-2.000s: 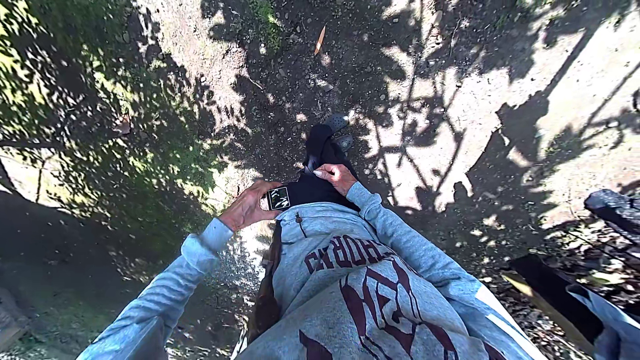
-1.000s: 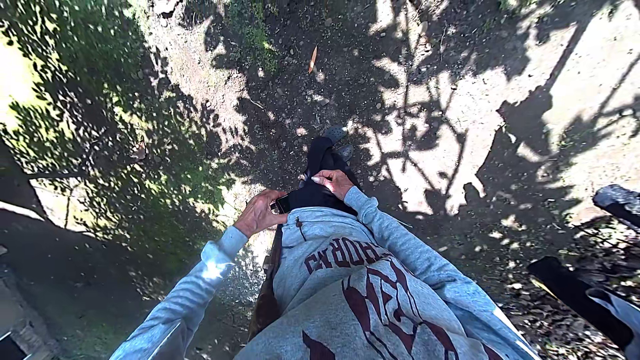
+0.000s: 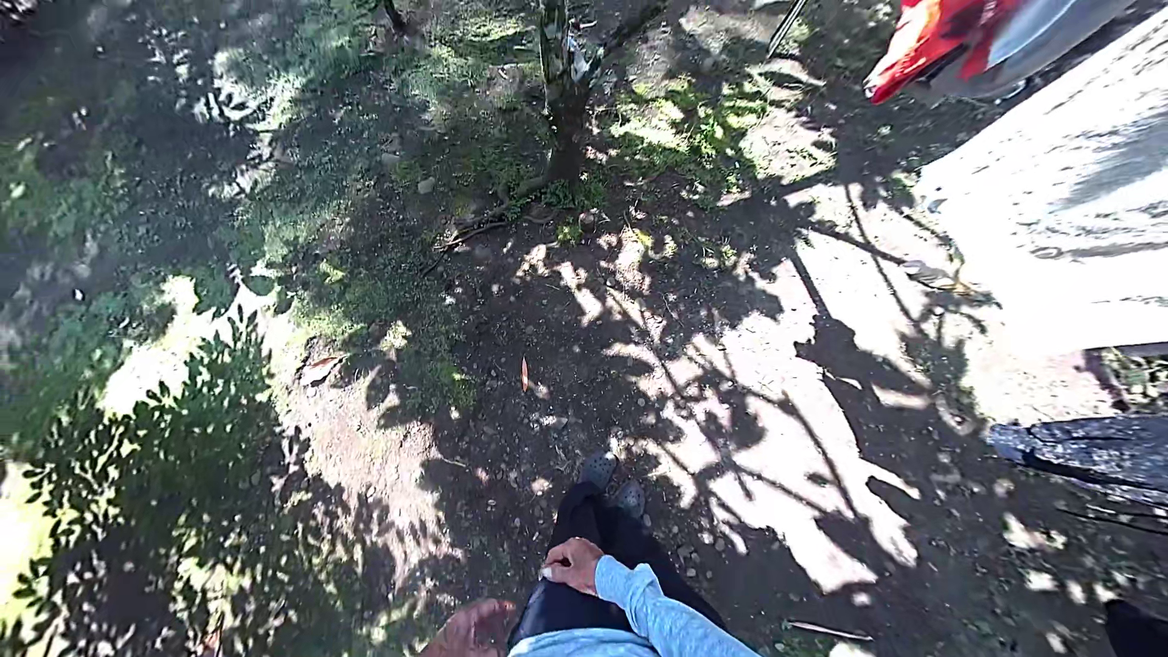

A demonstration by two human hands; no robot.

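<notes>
My right hand is in front of my dark trousers, its fingers curled, with a small pale bit at the fingertips that I cannot make out. At the lower edge, left of the trousers, my left hand is blurred and partly cut off, so its fingers do not show clearly. A light blue-grey sleeve covers my right arm. Below the trouser legs are grey clogs with holes on the dirt.
A slim tree trunk rises ahead from patchy ground. Leafy branches fill the left. At the right are a pale slab-like surface, a weathered log and red and grey fabric. A dry leaf lies ahead.
The view has tilted up and forward, bringing in the tree trunk and red fabric. My left hand has moved away from my right hand, out to the left of the trousers.
</notes>
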